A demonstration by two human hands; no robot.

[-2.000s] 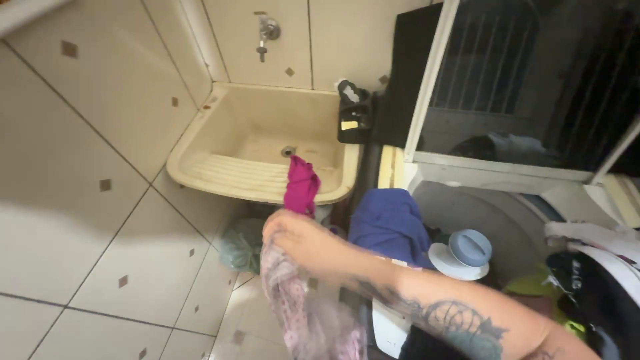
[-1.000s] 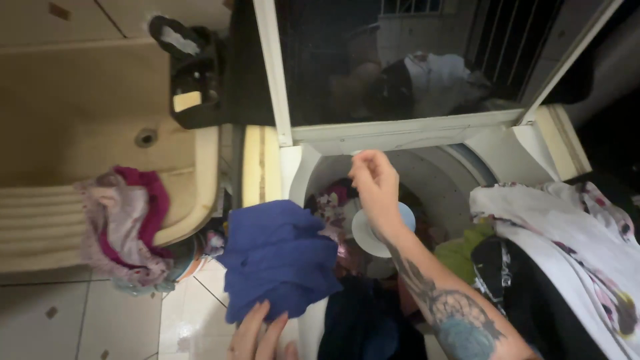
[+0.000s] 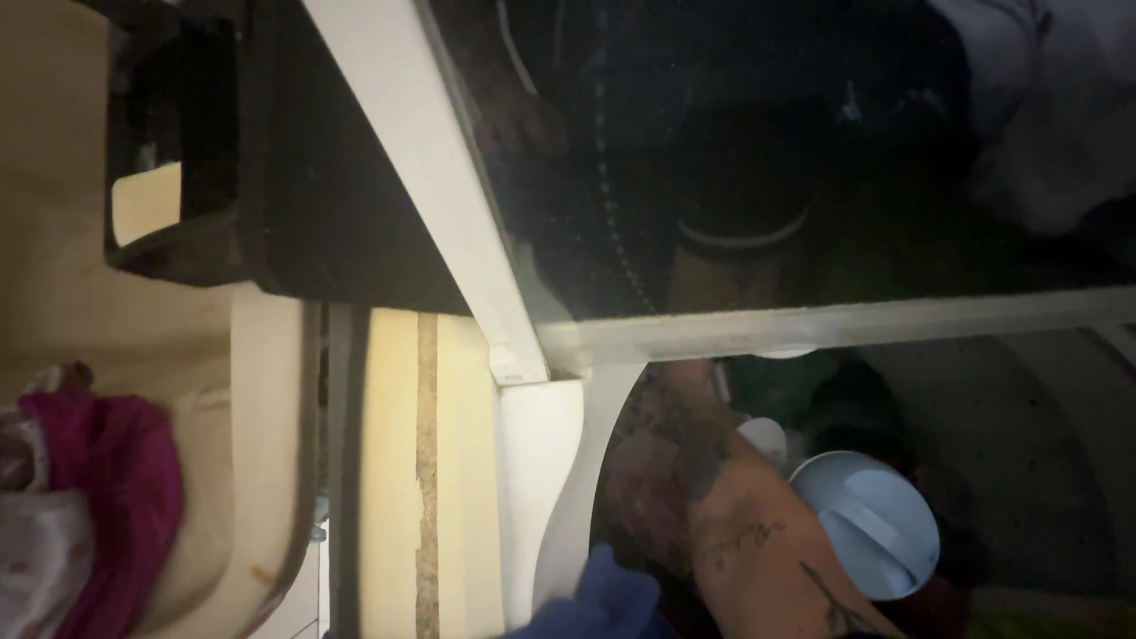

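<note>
My tattooed right forearm (image 3: 754,541) reaches down into the open tub of a top-loading washing machine. The hand at its end is hidden, so what it touches cannot be told. Beside the arm is the light-blue round cap of the agitator (image 3: 865,524), with dim clothes around it. Blue cloth (image 3: 599,599) lies at the tub's near left edge. My left hand is out of view. On the left, a magenta cloth (image 3: 120,506) and a pale pink patterned cloth (image 3: 40,541) lie in the beige laundry sink (image 3: 266,444).
The raised lid, a dark pane in a white frame (image 3: 426,160), stands over the tub and reflects the surroundings. A black object with a pale yellow patch (image 3: 146,204) sits at the sink's edge. The machine's yellowed top edge (image 3: 390,479) runs beside the sink.
The patterned cloth, in my hand two seconds ago, lies in the sink. My right arm has gone down into the tub; my left hand has left the blue cloth's visible part. The view is much closer.
</note>
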